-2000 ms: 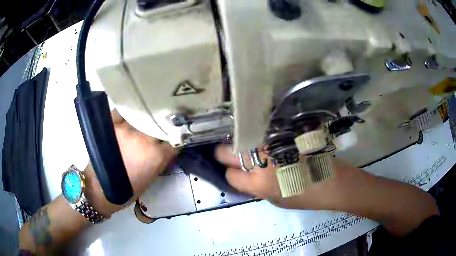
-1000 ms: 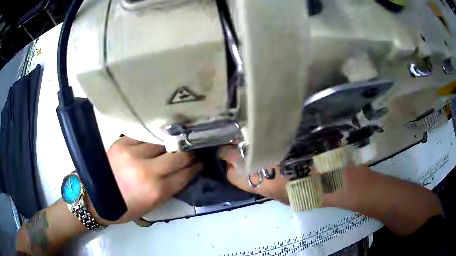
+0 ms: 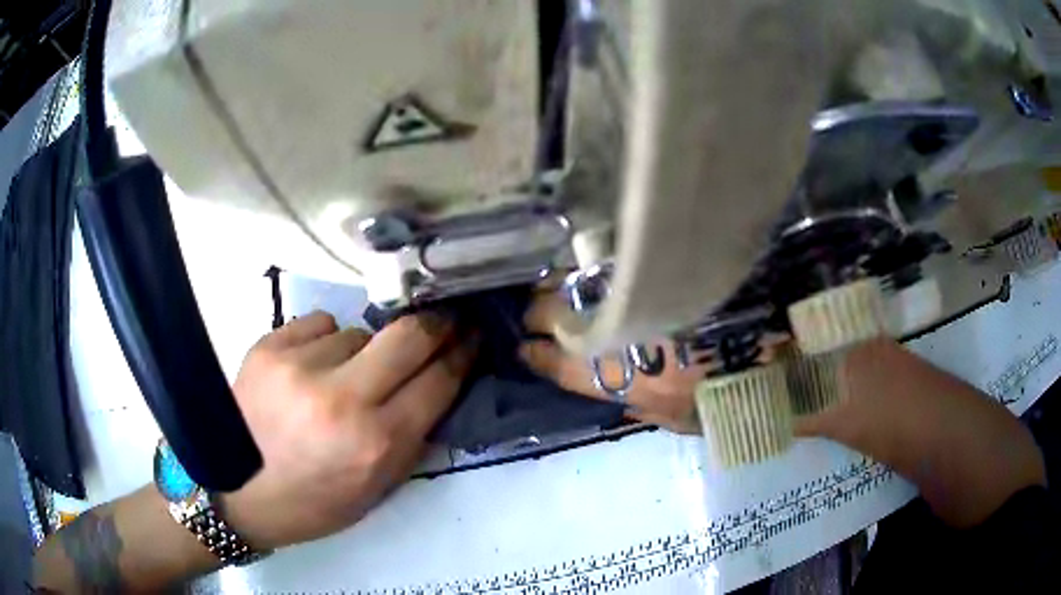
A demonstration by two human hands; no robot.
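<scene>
A black cloth piece (image 3: 512, 401) lies bunched below the cream sewing machine head (image 3: 349, 128). My left hand (image 3: 355, 401), with a watch on the wrist, has its bent fingers on the cloth's left side. My right hand (image 3: 628, 378) is at the cloth's right side, with fingertips close to my left fingers. It is partly hidden by the machine head and tension knobs. The presser foot and needle are hidden behind the head and my fingers.
A black machine lamp (image 3: 169, 325) hangs left of the head, over my left wrist. Flat black pieces (image 3: 35, 314) lie at the table's left. Ribbed tension knobs (image 3: 745, 416) and wire thread guides (image 3: 611, 370) stick out above my right hand. The white table (image 3: 559, 523) has a printed ruler edge.
The view has moved closer to the machine head. My left fingers have moved from left of the needle area onto the cloth, which now spreads over the metal plate between my hands.
</scene>
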